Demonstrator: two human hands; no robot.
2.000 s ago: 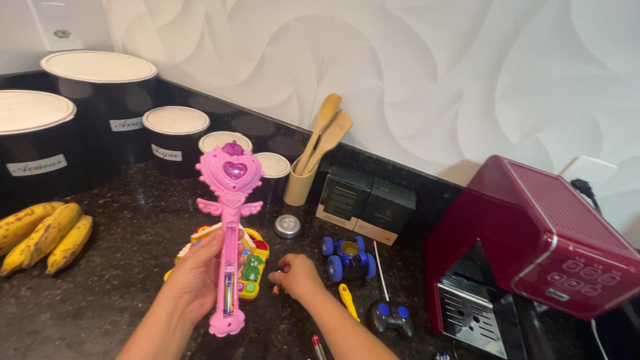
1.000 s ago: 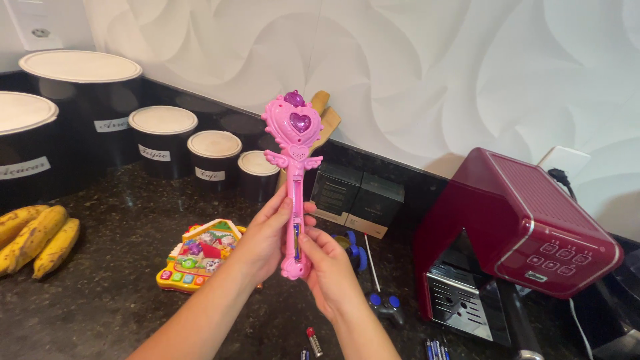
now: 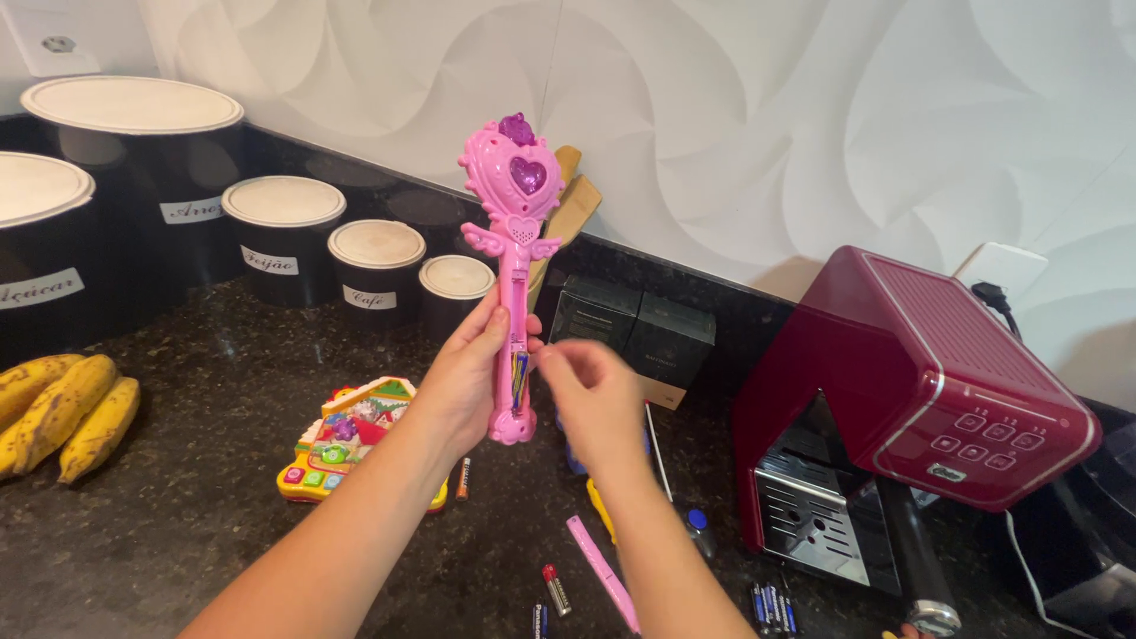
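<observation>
A pink plastic toy wand (image 3: 513,266) with a heart-shaped head stands upright in my left hand (image 3: 466,377), which grips its handle from the left. The long battery compartment in the handle is uncovered, and a blue battery (image 3: 519,377) lies in its lower part. My right hand (image 3: 590,390) is close against the right side of the handle, thumb and fingertips together at the battery's upper end; whether something small is between them cannot be told. A pink battery cover (image 3: 603,575) lies on the dark counter below. Near it are a red-topped battery (image 3: 556,589) and a blue battery (image 3: 540,621).
A colourful toy keyboard (image 3: 311,479) and an orange battery (image 3: 463,479) lie on the left. Several batteries (image 3: 774,609) lie near the red coffee machine (image 3: 932,382). Bananas (image 3: 67,417), black canisters (image 3: 284,284), dark boxes (image 3: 674,333) and a remote control (image 3: 698,530) surround the hands.
The wand was lower and further left two seconds ago, with my right hand down by the counter. My right hand has since come to the handle and risen slightly along it.
</observation>
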